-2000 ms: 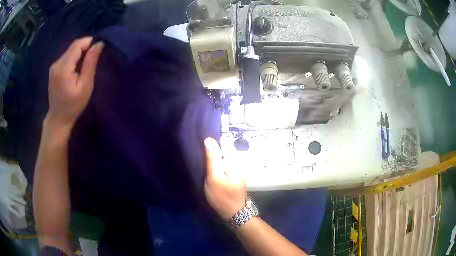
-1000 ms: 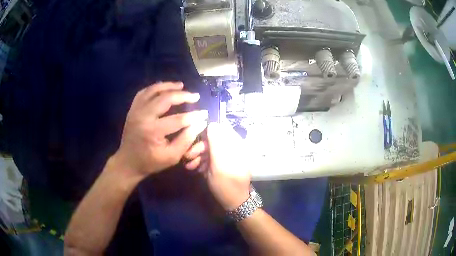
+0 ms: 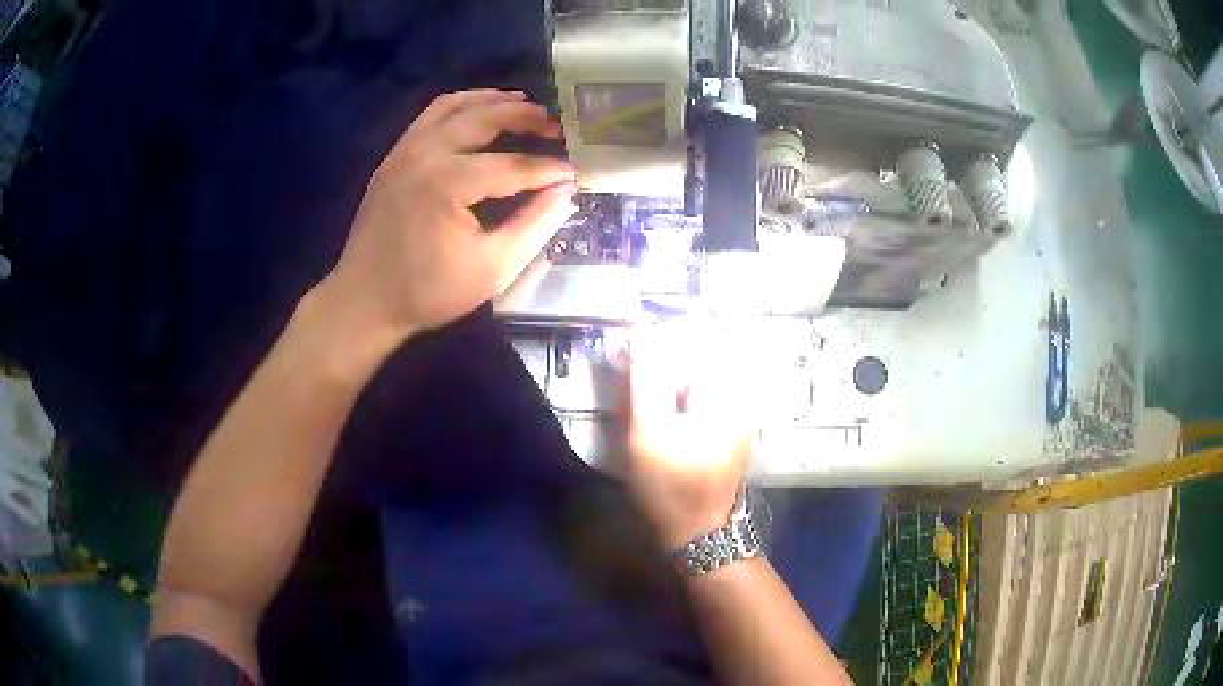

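The dark navy garment piece point(image 3: 201, 255) is heaped left of the machine and hangs down over the lap. The off-white overlock machine point(image 3: 858, 47) stands in front, with its needle area point(image 3: 657, 255) brightly lit. My left hand point(image 3: 449, 215) lies on the cloth beside the needle area, thumb and fingertips near the machine's left side; whether it pinches the cloth is not clear. My right hand point(image 3: 684, 416), with a metal watch, is over the cloth plate point(image 3: 604, 389) below the needle. Its fingers are washed out by glare, and what they hold cannot be seen.
Blue thread snips point(image 3: 1058, 359) lie on the right of the white table point(image 3: 993, 402). Ribbed tension knobs point(image 3: 925, 181) stick out of the machine front. A yellow bar point(image 3: 1113, 480) and a slatted crate point(image 3: 1073, 590) are at lower right. A white disc point(image 3: 1180, 114) is at upper right.
My left hand went from the far cloth to beside my right hand, then up and right beside the machine. The left end of the cloth plate is now uncovered. The machine sits further right in view.
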